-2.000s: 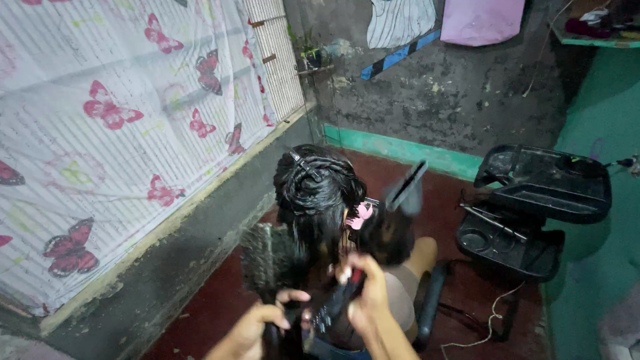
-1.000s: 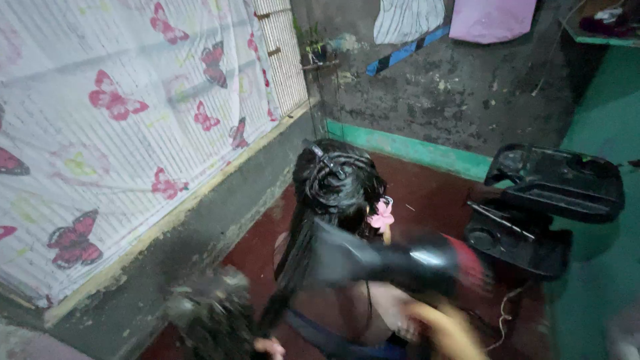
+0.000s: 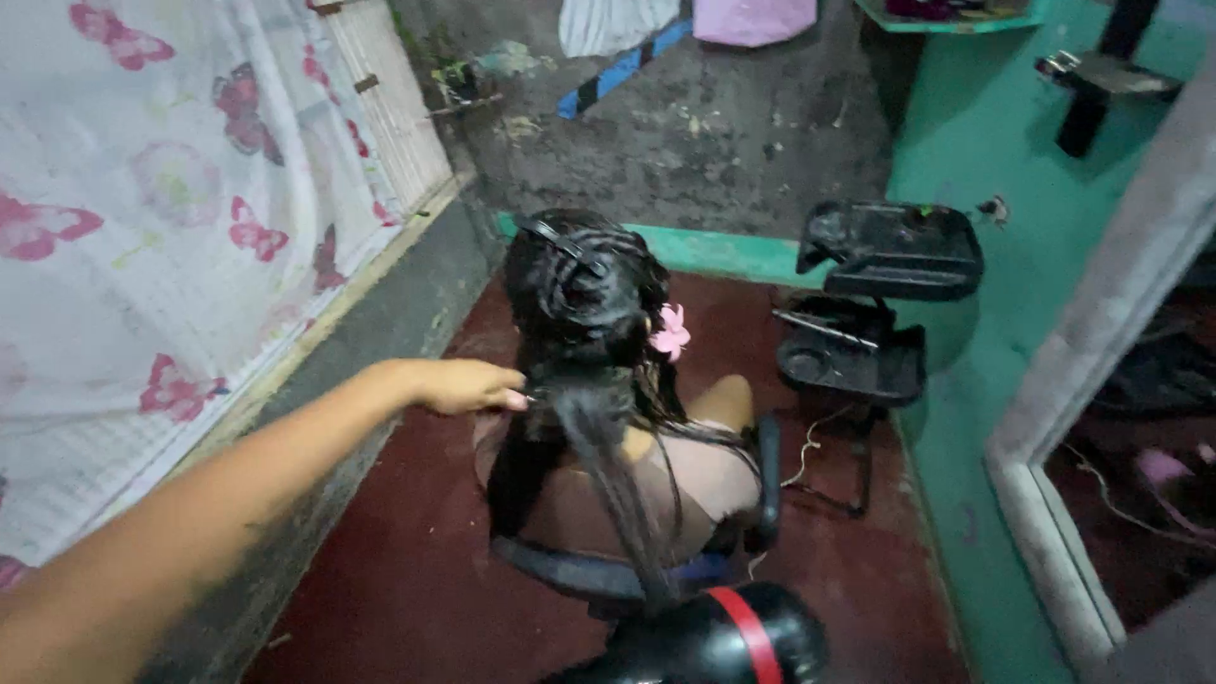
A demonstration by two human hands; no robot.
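Note:
A seated person's long dark hair (image 3: 579, 285) is partly pinned up with a dark clip (image 3: 562, 239), and a pink flower (image 3: 671, 332) sits at its right side. From the left, my left hand (image 3: 470, 388) reaches to the loose hair below the pinned part, its fingertips against a dark, blurred patch; what they hold is unclear. A long lock hangs down the back towards a black hair dryer (image 3: 731, 636) with a red band at the bottom edge. My right hand is out of view.
The person sits in a chair with a dark armrest (image 3: 768, 475). At the right stand black trays (image 3: 893, 256) beside a green wall (image 3: 1026, 285), with a pale cable (image 3: 812, 439) on the floor. A framed mirror (image 3: 1054, 532) is nearer. A butterfly-print curtain (image 3: 190, 190) hangs left.
My left hand has moved up from the bottom edge to the hair behind the head. The hair dryer has moved down, away from the hair. My right hand has left the view.

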